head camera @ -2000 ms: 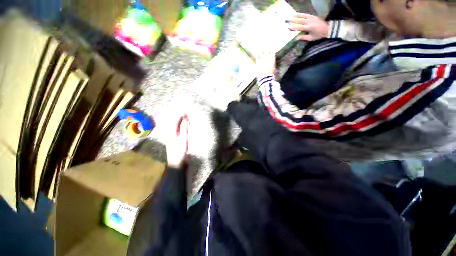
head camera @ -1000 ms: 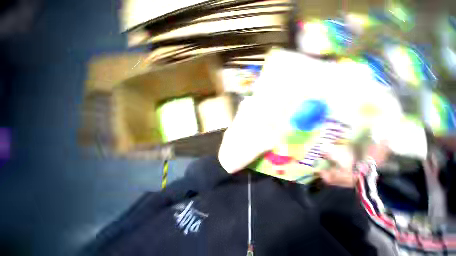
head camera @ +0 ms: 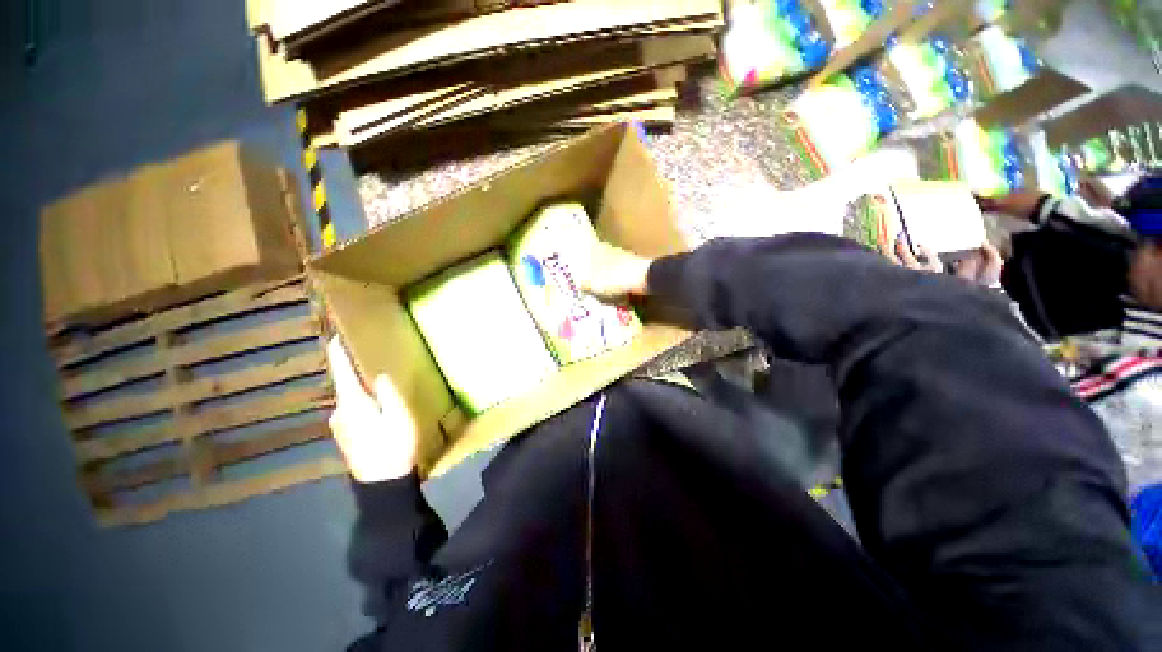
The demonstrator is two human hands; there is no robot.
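An open brown shipping carton stands in front of me, tilted in the view. Inside it, a white and green product box lies at the left. A second product box with bright print lies beside it at the right, slightly askew. My right hand reaches into the carton and holds the right edge of this second box; its fingertips are washed out by glare. My left hand is pressed against the outside of the carton's left wall, fingers extended.
Flattened cartons are stacked behind the carton. Sealed cartons sit on a wooden pallet at the left. Colourful open product boxes stand on the speckled table. At the right, a co-worker's hands hold a white box.
The view has turned and steadied. The product box that was blurred in front of me is now inside the carton at the right. My left hand has come to the carton's left wall.
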